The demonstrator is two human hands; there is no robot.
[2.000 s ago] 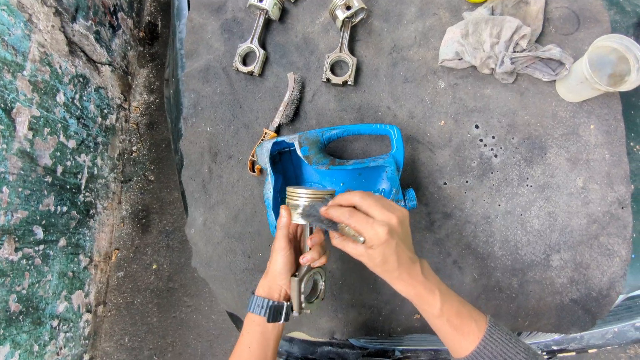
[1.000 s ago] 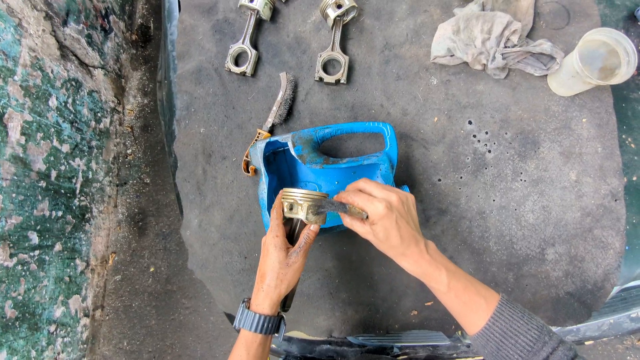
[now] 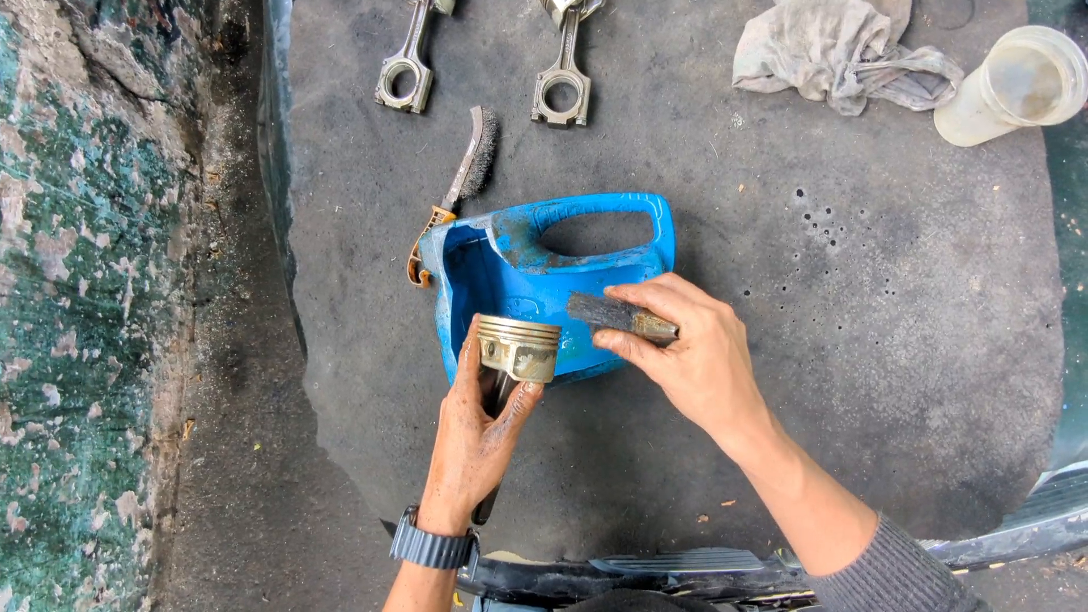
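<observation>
My left hand point(image 3: 480, 433) holds an engine piston point(image 3: 520, 348) upright by its skirt, thumb on the right and a finger on the left. The connecting rod below it is mostly hidden by the hand. In my right hand point(image 3: 693, 348), between thumb and fingers, is a short dark-bristled brush point(image 3: 616, 314), its bristles pointing left, a small gap from the piston. Both are over a cut-open blue plastic jug point(image 3: 595, 263), whose handle lies at the top. Just beyond the jug's upper left corner, a wire brush point(image 3: 466, 170) with an orange handle rests on the mat.
Two more connecting rods, left point(image 3: 406, 76) and right point(image 3: 563, 85), lie at the top on the dark mat point(image 3: 850, 382). A grey rag point(image 3: 837, 55) and a translucent plastic cup point(image 3: 986, 98) are at the upper right. A wall with peeling green paint point(image 3: 76, 340) runs along the left.
The brush in my right hand was against the piston's side and is now apart from it, to the right. The piston's rod end, visible below my left hand two seconds ago, is now out of sight.
</observation>
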